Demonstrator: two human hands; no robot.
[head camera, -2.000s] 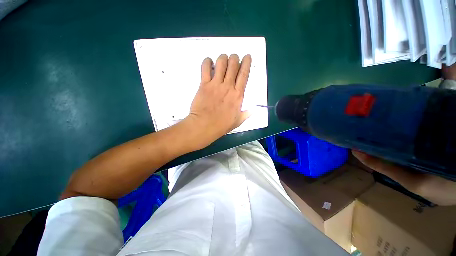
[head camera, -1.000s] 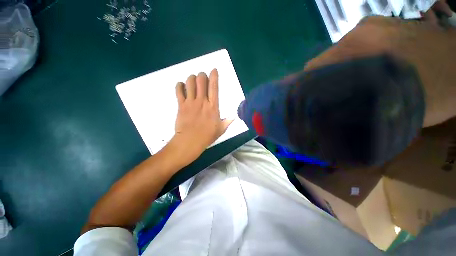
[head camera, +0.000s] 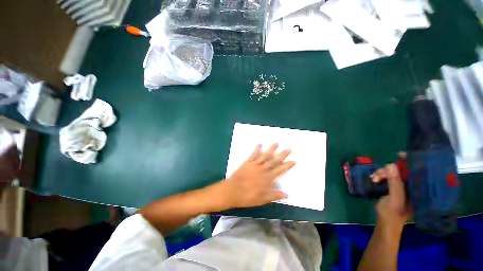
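Observation:
A white flat panel (head camera: 304, 159) lies on the dark green bench top (head camera: 169, 137) in front of me. My left hand (head camera: 259, 177) rests flat on the panel, fingers spread, holding nothing. My right hand (head camera: 393, 196) grips the handle of the cordless drill driver (head camera: 431, 169) to the right of the panel, apart from it. The drill's black chuck points away from me, and its battery pack (head camera: 361, 177) is on the left of the handle. The bit cannot be made out. A scattered pile of small screws (head camera: 264, 87) lies beyond the panel.
A clear bag of screws (head camera: 180, 63), an orange-handled tool (head camera: 135, 31) and a clear plastic tray (head camera: 217, 21) are at the far side. Loose white panels (head camera: 302, 32) overlap at the far right. White layers (head camera: 466, 116) stand at the right edge. A crumpled cloth (head camera: 87, 132) lies left.
The drill has moved away from the panel to the right and turned to point away from me. My left hand stays on the panel. The view now takes in more of the bench.

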